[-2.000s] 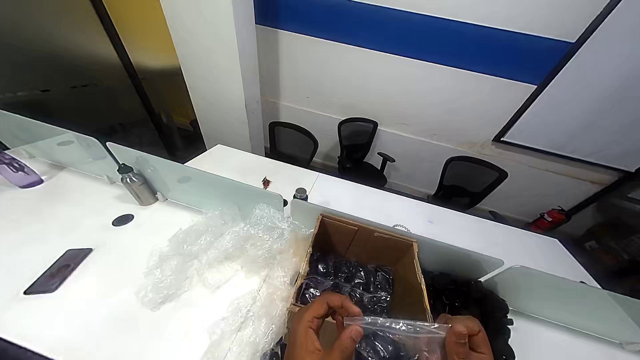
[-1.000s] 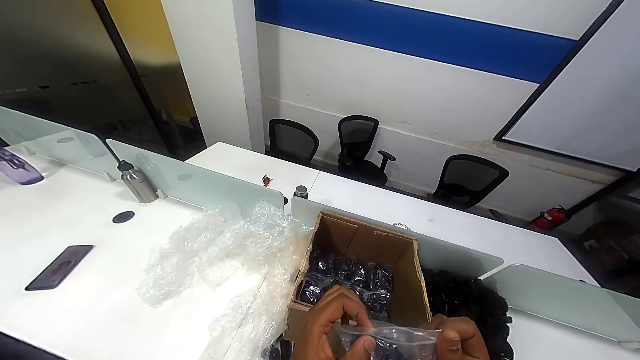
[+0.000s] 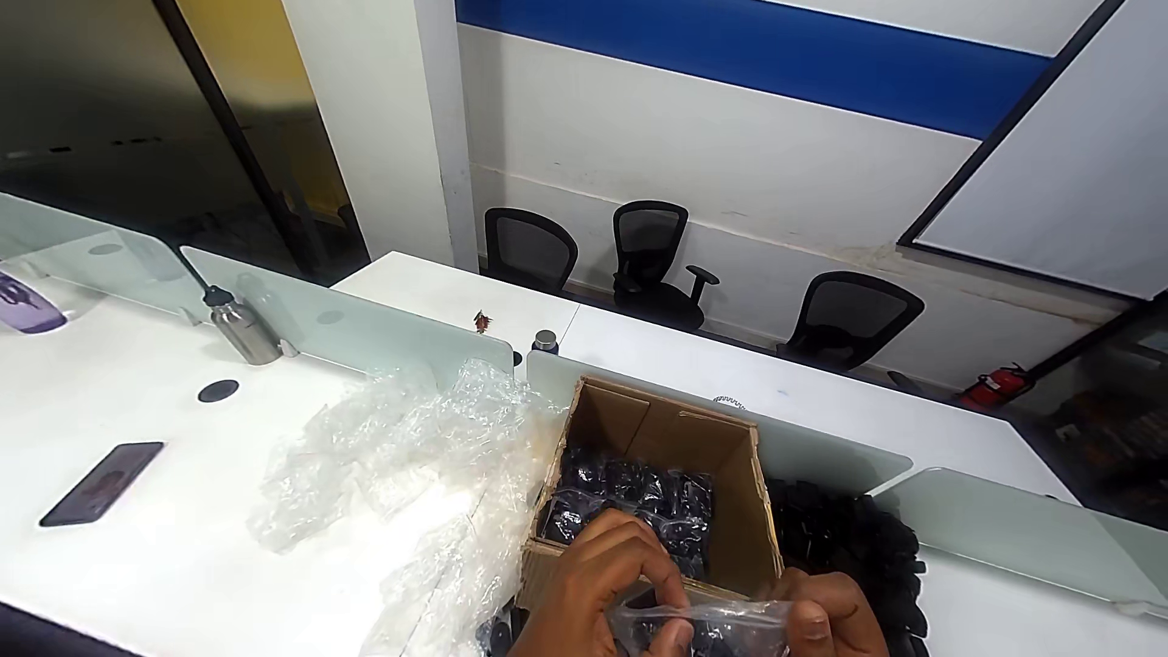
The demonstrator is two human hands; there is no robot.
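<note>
My left hand [image 3: 620, 584] pinches the top edge of a clear plastic zip bag [image 3: 721, 625] between thumb and fingers. At the bag's right end, my right hand [image 3: 830, 616] grips the same edge. Dark items show through the bag, too unclear to name. Just beyond my hands stands an open cardboard box [image 3: 766, 493], holding several dark items in clear plastic wrapping [image 3: 639, 484]. A heap of loose black items [image 3: 849, 538] lies right of the box.
Crumpled clear plastic bags [image 3: 411, 465] cover the desk left of the box. Farther left are a dark phone [image 3: 102, 484], a metal bottle [image 3: 245, 330] and a purple bottle [image 3: 27, 306]. Frosted glass dividers [image 3: 365, 319] run behind, with another white desk [image 3: 657, 347] and black mesh chairs [image 3: 648, 246] beyond.
My left hand has shifted along the top edge of the bag, toward the right. My right hand stays at the bag's right end.
</note>
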